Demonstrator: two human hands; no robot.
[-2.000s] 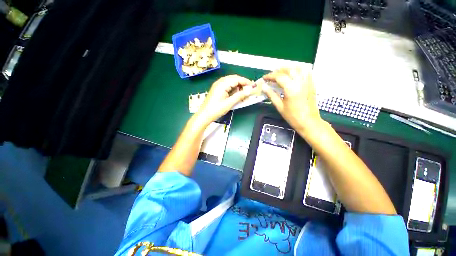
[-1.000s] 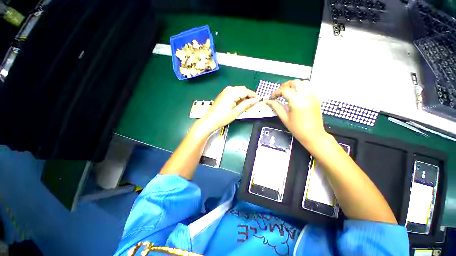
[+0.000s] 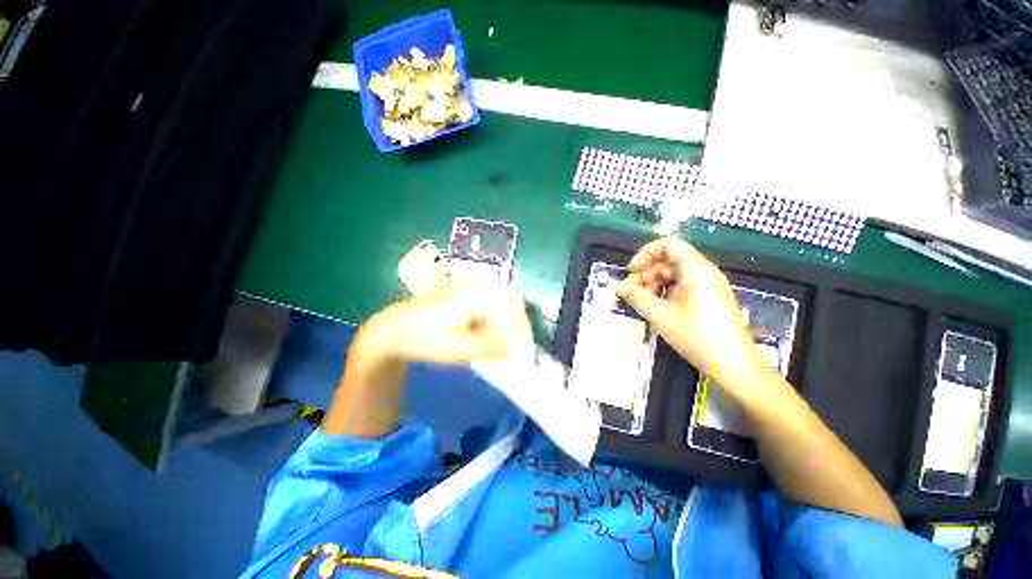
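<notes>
My left hand [image 3: 453, 326] is blurred, low at the bench edge, closed on a long white adhesive strip [image 3: 548, 404] that hangs down to the right over my front. The strip's other end shows left of the hand. My right hand [image 3: 682, 296] is over the top of the leftmost phone housing [image 3: 612, 360] in the black phone tray [image 3: 677, 457], thumb and fingertips together. Whether it holds a small piece cannot be told. Another phone housing [image 3: 480, 247] lies on the green bench, partly under my left hand. A dot sticker sheet [image 3: 781, 222] lies behind the tray.
A blue parts bin [image 3: 373, 111] with tan scraps is at the back left. A white board [image 3: 832, 102] is at the back right, with tweezers [image 3: 928, 251] near its front edge. Two more housings sit in the tray. A black cloth hangs at the left.
My hands have parted. My left hand moved down and left with the strip. My right hand moved down over the leftmost tray housing. The dot sheet and bench housing are more exposed.
</notes>
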